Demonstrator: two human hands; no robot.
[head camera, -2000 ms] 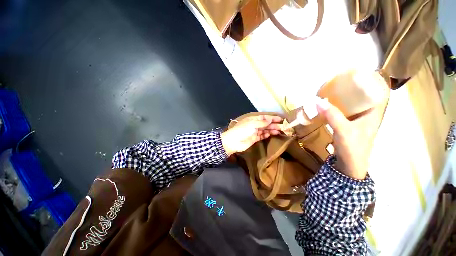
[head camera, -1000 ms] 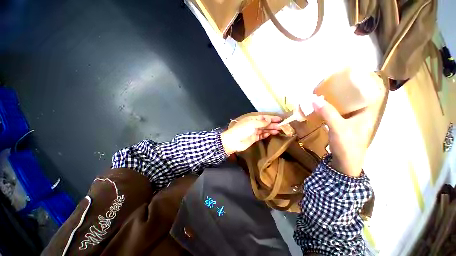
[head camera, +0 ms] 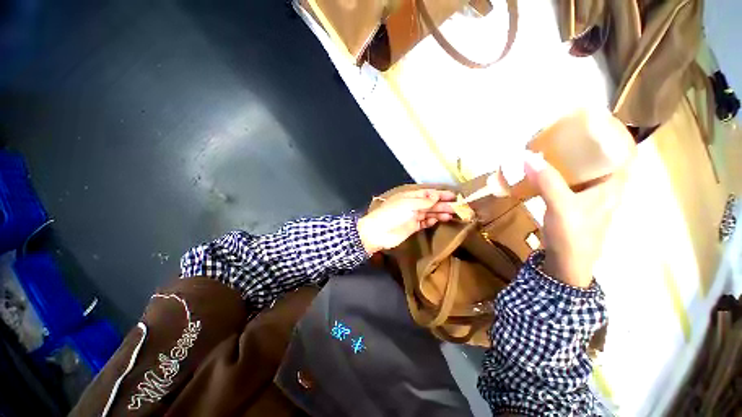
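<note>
A brown handbag (head camera: pixel 460 281) lies against the edge of the white worktable, its long handles looped over the side near me. My left hand (head camera: pixel 407 220) pinches a small tan zipper end (head camera: pixel 464 209) at the corner of the bag's mouth. My right hand (head camera: pixel 573 220) holds a glue bottle (head camera: pixel 582 147), amber and washed out by glare, above the bag. Its thin white nozzle (head camera: pixel 486 192) points left, with the tip at the zipper end beside my left fingertips. Part of a gold-coloured zipper shows below the nozzle.
More brown bags (head camera: pixel 663 65) lie at the far side of the white worktable (head camera: pixel 537 81), one with a looped handle. Blue containers (head camera: pixel 61 289) stand on the dark grey floor (head camera: pixel 203 147) at the left. A dark apron (head camera: pixel 366 350) covers my lap.
The nozzle tip has moved slightly down from my left fingertips onto the zipper end, and the bottle has shifted a little to the right. My left hand has hardly moved.
</note>
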